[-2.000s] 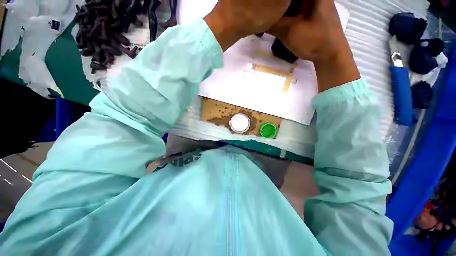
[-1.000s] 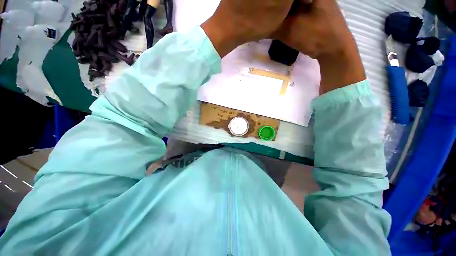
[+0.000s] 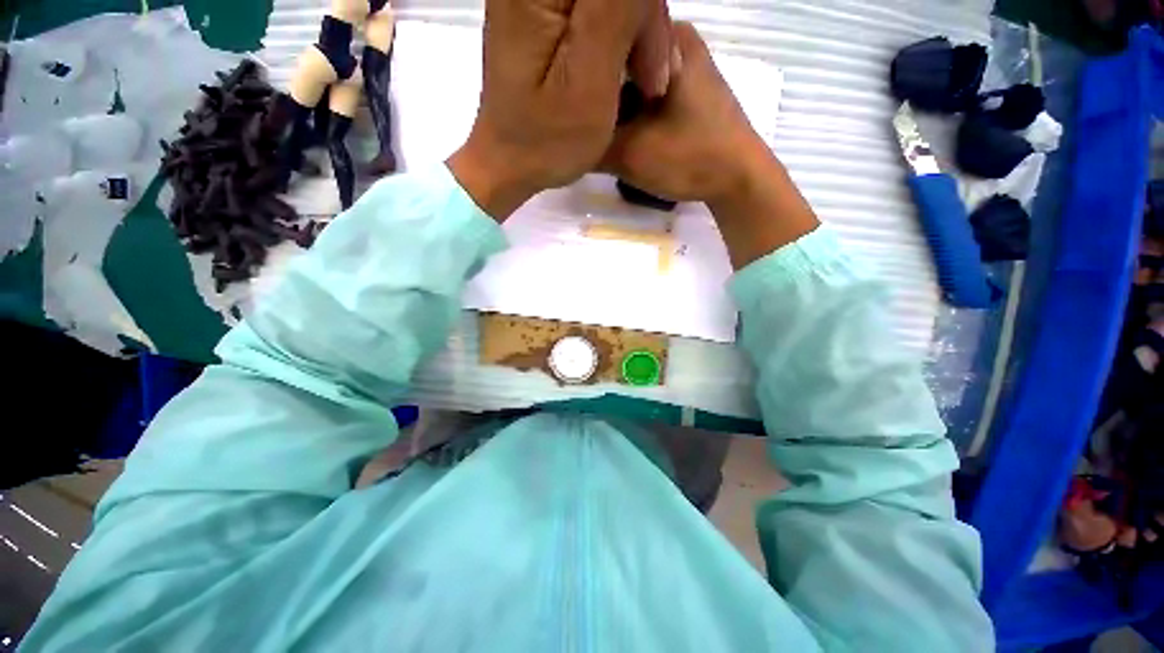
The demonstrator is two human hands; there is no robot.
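Note:
My left hand (image 3: 552, 96) and my right hand (image 3: 689, 134) are close together over the white work sheet (image 3: 562, 274), at the top middle. A dark piece (image 3: 631, 102) shows between them, mostly hidden by the fingers; both hands close around it. Below the hands a black rounded part (image 3: 646, 195) is partly visible; its contact with the sheet is hidden. The cardboard strip (image 3: 511, 342) at the near edge holds the white pot (image 3: 573, 359) and the green cap (image 3: 640, 369).
Left are a heap of small dark parts (image 3: 223, 172) and figure lower bodies with black legs (image 3: 341, 128). Right are a blue-handled tool (image 3: 947, 236), navy-black lumps (image 3: 938, 70) and a blue bin (image 3: 1066, 332) with figure parts. Ribbed white foam (image 3: 830, 153) lies beneath.
The view has shifted, showing more of the hands and of the figure lower bodies. The hands remain together around the dark piece. Less of the black part below them shows.

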